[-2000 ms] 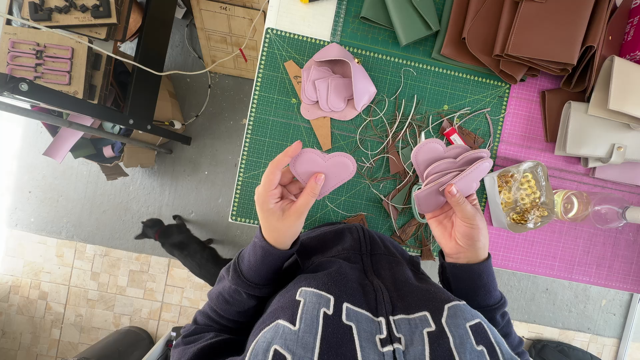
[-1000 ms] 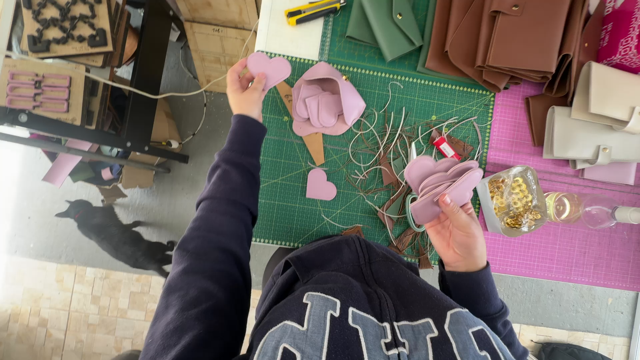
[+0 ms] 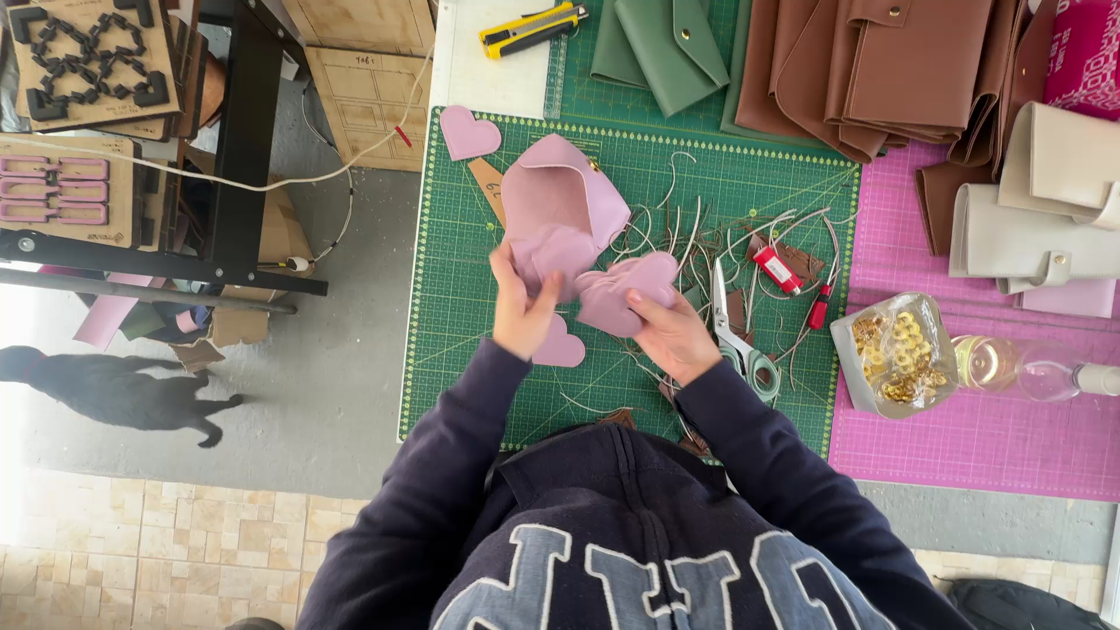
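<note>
My left hand [image 3: 523, 306] grips several pink leather hearts [image 3: 560, 254], slightly blurred, over the lower part of an open pink leather pouch [image 3: 604, 206]. Just to the right, my right hand [image 3: 672, 337] holds a fanned stack of pink leather hearts [image 3: 617, 297]. One pink heart [image 3: 471, 133] lies at the top left corner of the green cutting mat [image 3: 464, 350]. Another heart [image 3: 562, 343] lies on the mat below my left hand, partly hidden by it. A tan marked strip [image 3: 488, 188] shows beside the pouch. Scissors [image 3: 739, 337] lie beside my right hand.
Thread and leather scraps [image 3: 691, 236] surround two red objects [image 3: 776, 269]. To the right stand a container of gold-coloured hardware [image 3: 897, 354] and a clear bottle [image 3: 1024, 367]. Brown leather pouches [image 3: 910, 70] and a yellow utility knife [image 3: 532, 31] lie behind. A black cat [image 3: 114, 389] is on the floor.
My left hand has moved from the mat's upper left to the pouch, leaving a heart at that corner. It now grips several hearts. The stack in my right hand has moved left, and the scissors are visible.
</note>
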